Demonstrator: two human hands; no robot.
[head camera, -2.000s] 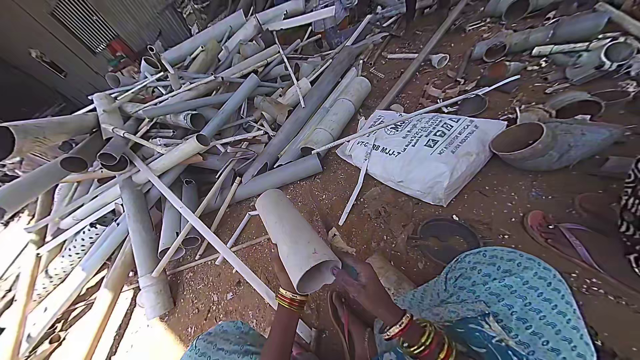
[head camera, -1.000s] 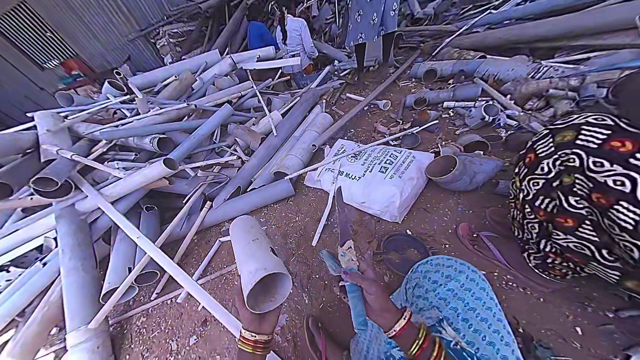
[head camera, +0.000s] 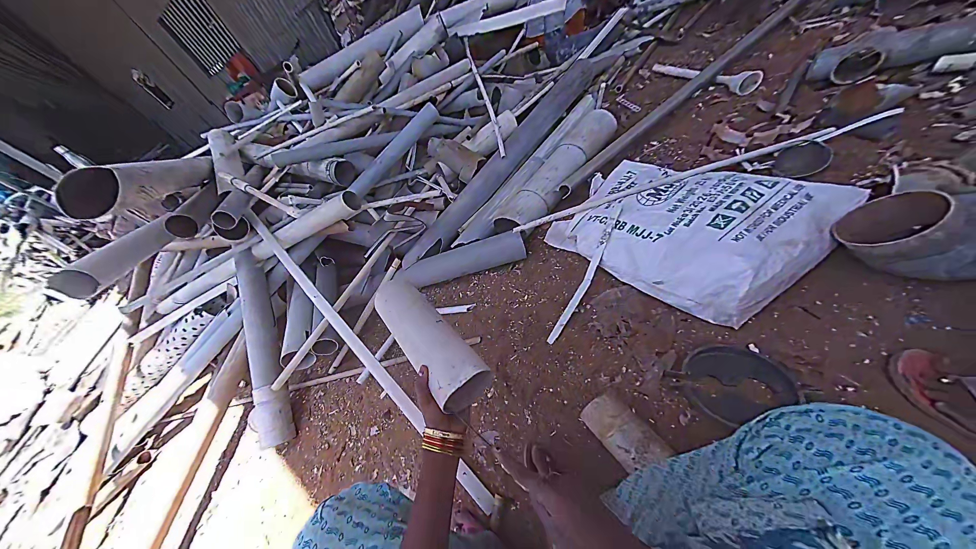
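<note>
My left hand (head camera: 436, 408) grips the near end of a short pale plastic pipe piece (head camera: 427, 343) from below, its open end facing me. My right hand (head camera: 534, 476), blurred, is just to the right and lower. A thin dark line, seemingly the edge-on blade of a knife (head camera: 479, 433), runs from it toward the pipe's rim; the handle is hidden. A long thin white strip (head camera: 343, 324) passes beneath the pipe piece and my left wrist.
A large heap of plastic pipes (head camera: 259, 328) lies ahead and left. A white woven sack (head camera: 709, 244) bearing print lies to the right, near a wide pipe fitting (head camera: 907, 229). Closer are a dark round pan (head camera: 736, 385) and a short pipe stub (head camera: 625, 431).
The knife stood upright in my right hand a second ago; that hand is now lower, beside the pipe's end. The view has swung left and down, and the people seen earlier are out of view.
</note>
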